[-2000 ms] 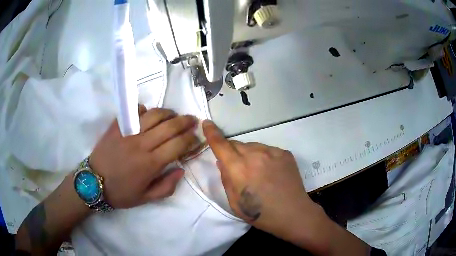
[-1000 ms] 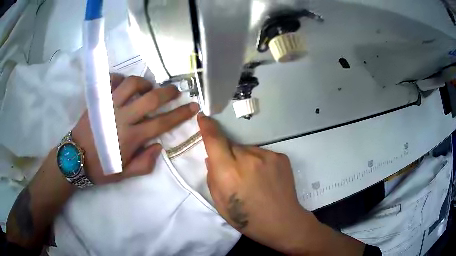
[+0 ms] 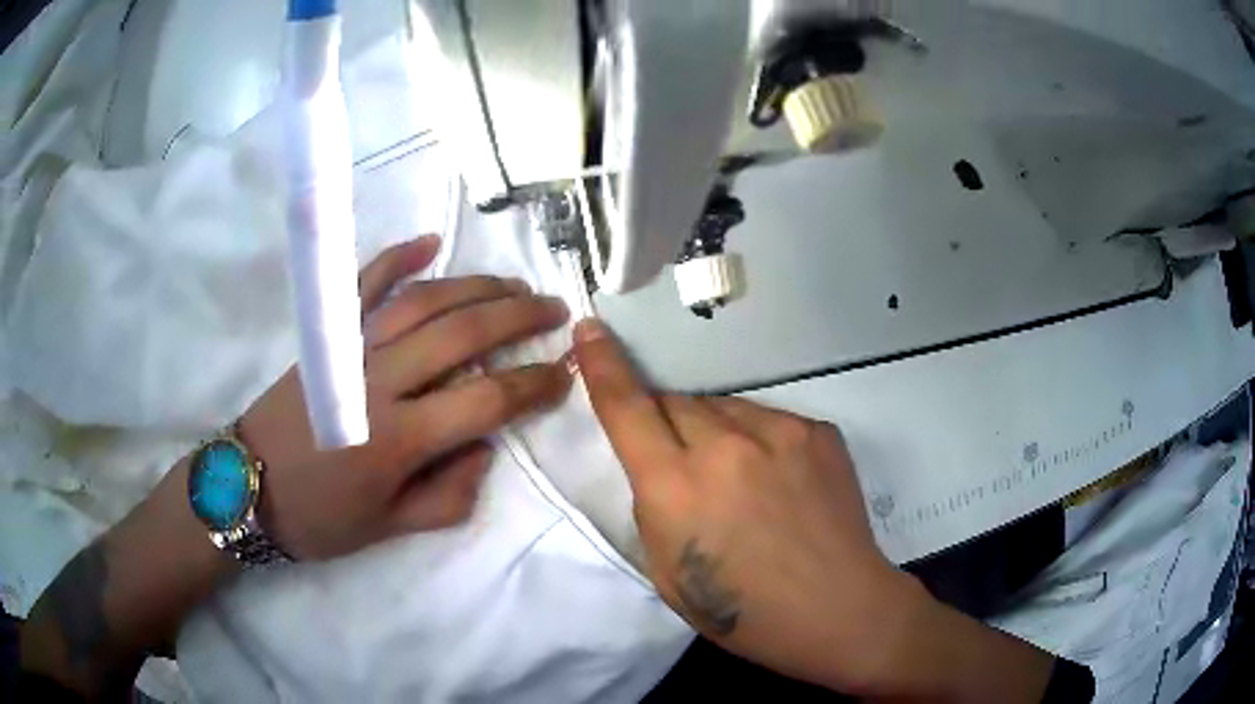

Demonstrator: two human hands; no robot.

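The white pocket bag (image 3: pixel 551 461) lies on the machine bed, its rim running up to the presser foot (image 3: pixel 558 227). My left hand (image 3: pixel 427 399), with a watch at the wrist, lies flat on the cloth left of the rim, fingers spread. My right hand (image 3: pixel 736 502) is at the cloth's right edge, its index fingertip pressing on the rim just below the foot. The two hands' fingertips nearly meet. The white garment (image 3: pixel 152 303) spreads to the left. The needle tip cannot be made out.
The off-white machine head (image 3: pixel 688 124) stands above the work, with a ribbed dial (image 3: pixel 830 113) and a smaller cream knob (image 3: pixel 708 281). A glowing white tube (image 3: pixel 325 248) hangs over my left hand. A ruler (image 3: pixel 1018 481) marks the table front. White garments (image 3: pixel 1142 564) lie at lower right.
Since one second ago the tan stripe on the cloth has gone from view under my left fingers. My left hand sits lower against the foot. The whole view has shifted slightly.
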